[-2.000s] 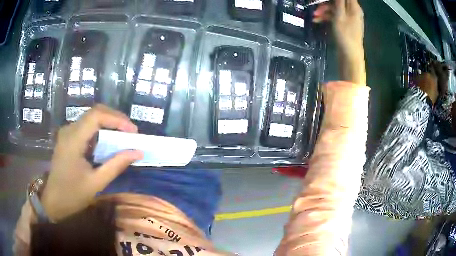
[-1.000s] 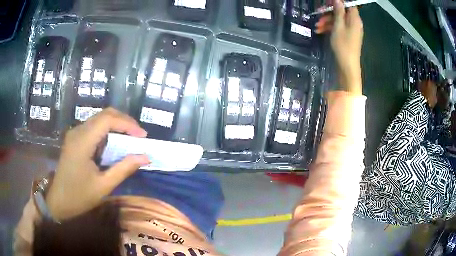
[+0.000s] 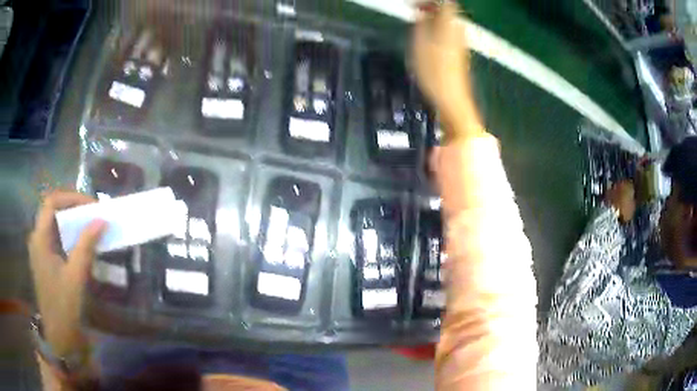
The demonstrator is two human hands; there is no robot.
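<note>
My left hand [image 3: 65, 267] holds a white folded label sheet [image 3: 122, 219] over the lower left pockets of the clear tray [image 3: 248, 162]. My right hand [image 3: 439, 57] is blurred at the top, reaching past the tray's upper right; tweezers cannot be made out in it. Black phone housings lie in two rows of pockets, one in each. One housing [image 3: 294, 191] in the near row shows pale square patches and a white barcode label [image 3: 279, 286]. My right sleeve hides part of the tray's right end.
A dark tray or bin [image 3: 34, 84] is at the upper left. The green bench [image 3: 527, 145] has a white strip [image 3: 535, 69] running diagonally. At the right, a person in a black-and-white patterned top [image 3: 604, 298] is beside another tray [image 3: 600, 164] of dark parts.
The view has shifted, showing more of the far row. My left hand and the sheet have moved left over the tray. My right hand has moved from the far right housing to beyond the tray.
</note>
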